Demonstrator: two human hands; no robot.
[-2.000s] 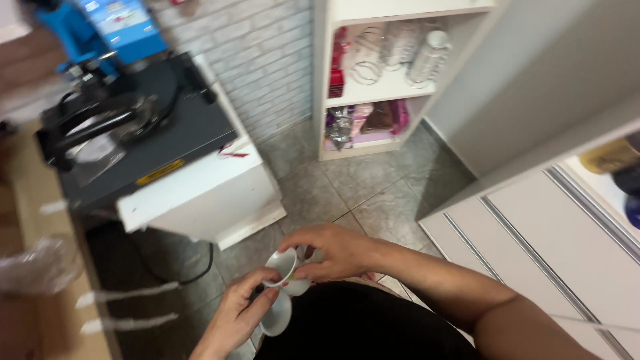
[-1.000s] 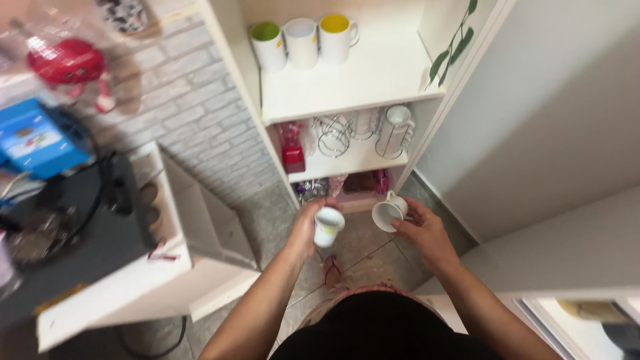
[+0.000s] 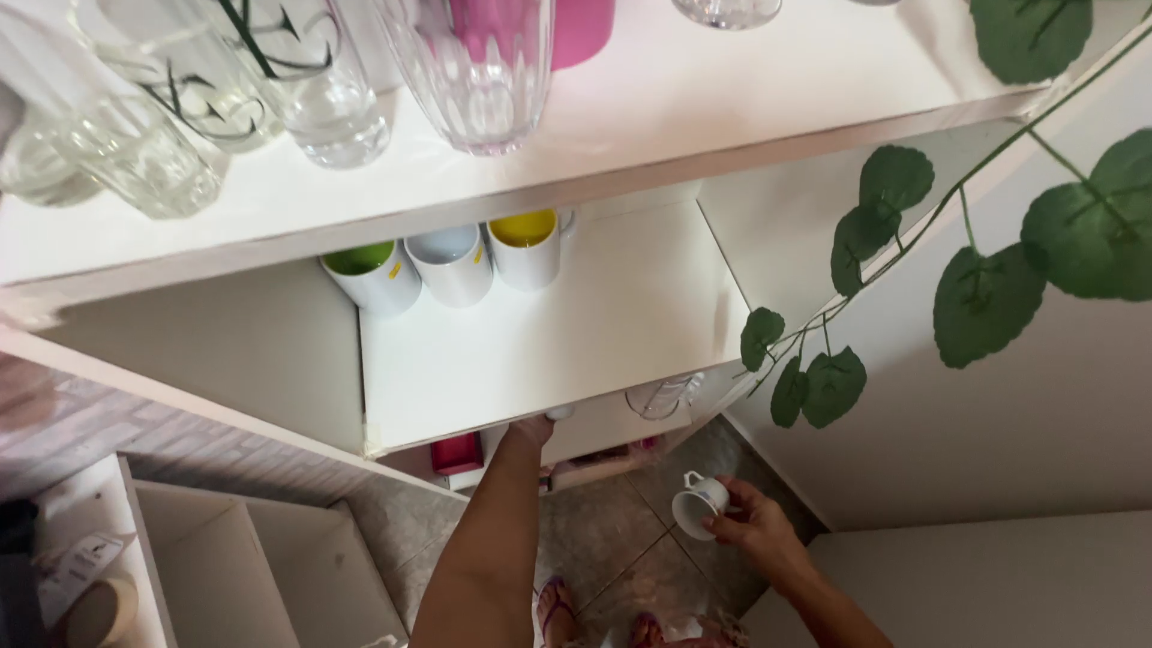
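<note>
My right hand (image 3: pixel 749 522) holds a small white cup (image 3: pixel 700 506) with a handle, its mouth tilted towards me, over the floor right of the shelf unit. My left hand (image 3: pixel 537 428) reaches into the lower shelf, under the edge of the middle board, which hides most of the fingers. A bit of a white object (image 3: pixel 560 411) shows at its fingertips. On the middle shelf (image 3: pixel 558 342) stand three white mugs at the back left: one green inside (image 3: pixel 373 279), one pale inside (image 3: pixel 452 267), one yellow inside (image 3: pixel 526 250).
Glass tumblers (image 3: pixel 333 117) and a ribbed clear glass (image 3: pixel 477 81) stand on the upper shelf. A trailing plant (image 3: pixel 832 387) hangs at the right. A red box (image 3: pixel 457 453) and a clear glass item (image 3: pixel 661 396) sit on the lower shelf. An open white cabinet (image 3: pixel 261 567) is lower left.
My left hand, with a white cup in it one second ago, has moved into the lower shelf. My right hand still holds its cup. The view has shifted a lot towards the shelves.
</note>
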